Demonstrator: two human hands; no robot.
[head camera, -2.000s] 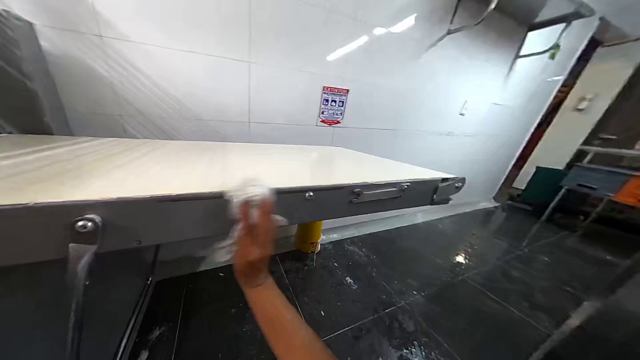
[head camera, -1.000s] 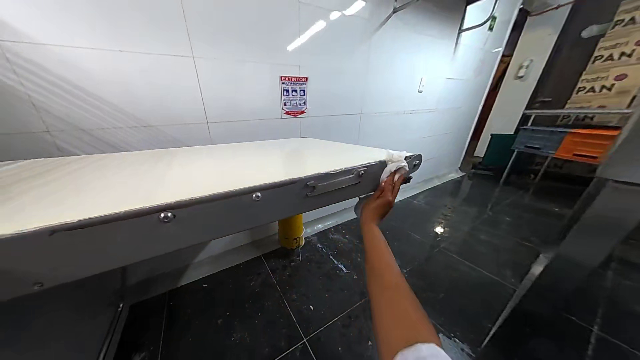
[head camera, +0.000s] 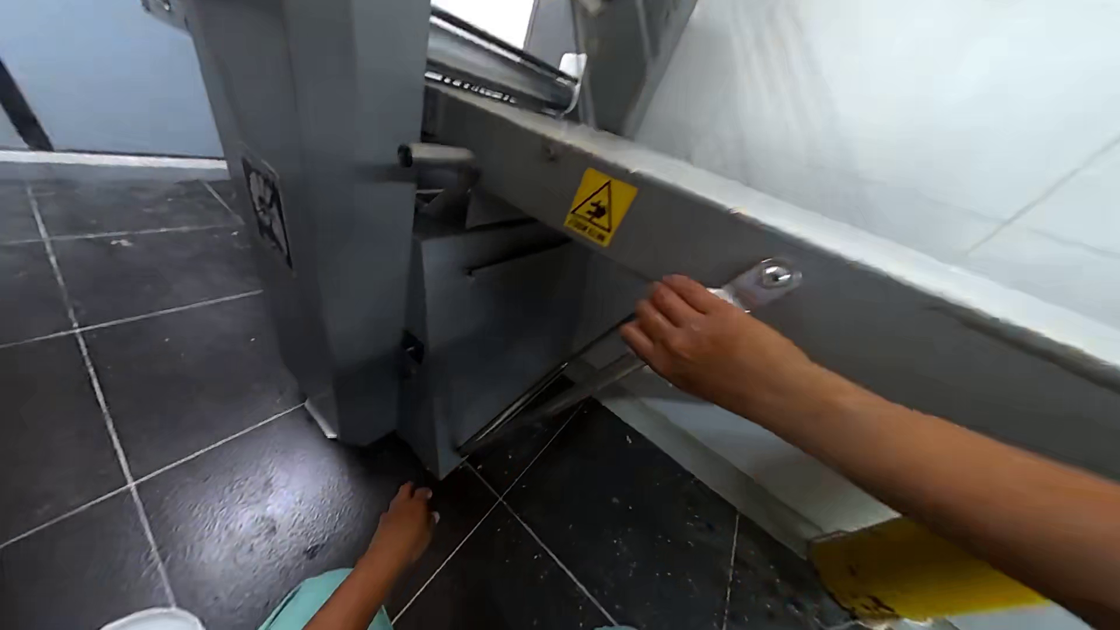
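Note:
My right hand (head camera: 682, 328) is closed around the upper end of a metal support strut (head camera: 604, 378), just below the bolt (head camera: 776, 275) that joins it to the grey side rail (head camera: 700, 232) of a conveyor-like machine. A bit of white cloth (head camera: 724, 297) shows between the hand and the bolt; the rest of it is hidden. My left hand (head camera: 407, 521) hangs low over the dark floor, near the foot of the machine's grey housing. Its fingers are loosely bent and apart, with nothing seen in them. It does not touch the housing.
A tall grey machine column (head camera: 324, 219) stands at the left, with a short round handle (head camera: 437, 156) beside it. The rail carries a yellow warning sticker (head camera: 601, 207). A yellow object (head camera: 919, 573) lies under the rail at lower right. A white rounded rim (head camera: 153, 620) shows at bottom left.
The view has swung strongly to the machine's column. My right hand, earlier wiping along the rail to its far end with the cloth, is now at a support strut. My left hand has come into view.

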